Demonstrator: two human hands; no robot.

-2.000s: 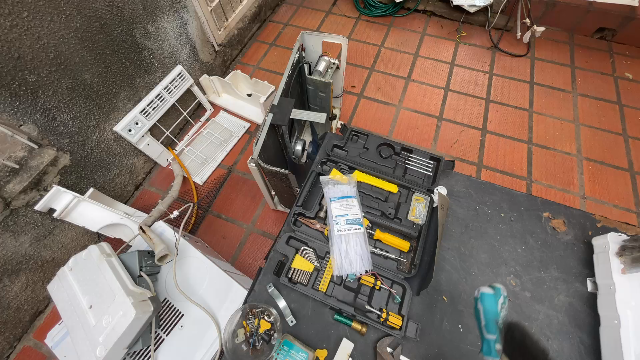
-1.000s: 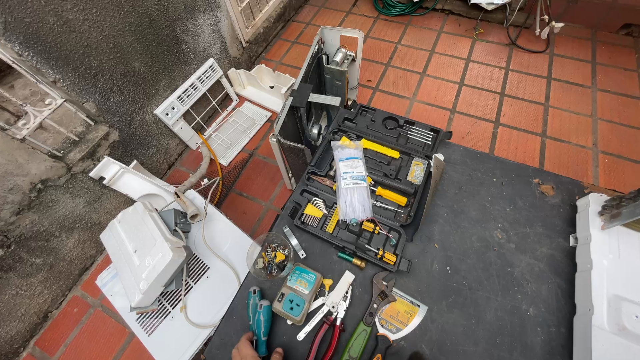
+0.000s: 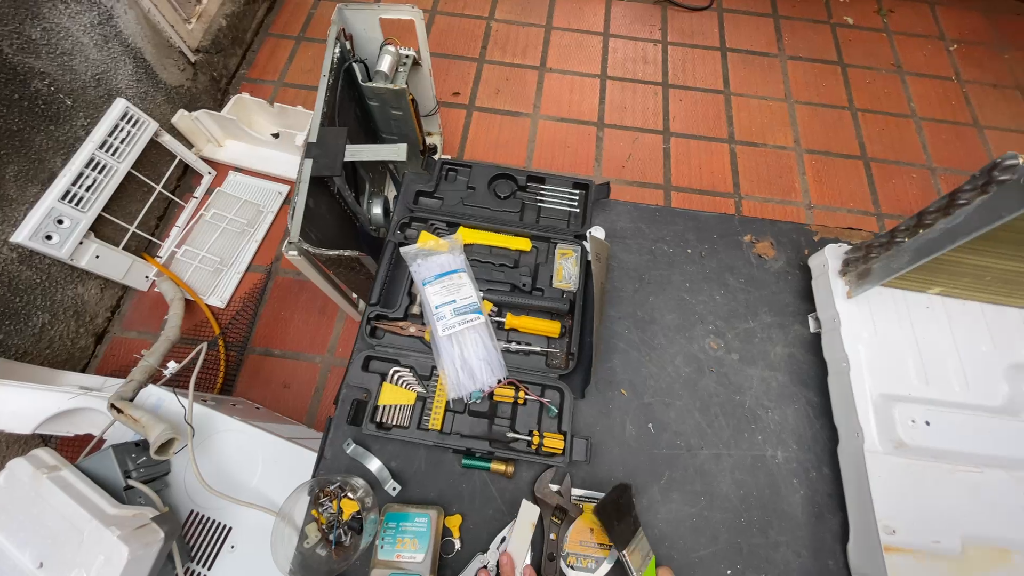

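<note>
At the bottom edge, fingertips of my left hand touch or lie beside a flat white piece and a metal tool; its grip is hidden. A fingertip of my right hand shows against the green handle of a paintbrush, dark bristles up. The brush overlaps a putty knife, beside an adjustable wrench. Above them lies an open black tool case with hex keys, yellow-handled screwdrivers and a bag of cable ties across it.
A clear bowl of screws, a voltage protector and a metal bracket sit at lower left. White appliance panels lie left, an opened appliance chassis stands behind. A white metal housing borders the right, with a finned coil above.
The paintbrush now shows clearly beside the putty knife. One second ago a hand was at the teal handles left of the voltage protector; those handles are now out of view. The view has shifted.
</note>
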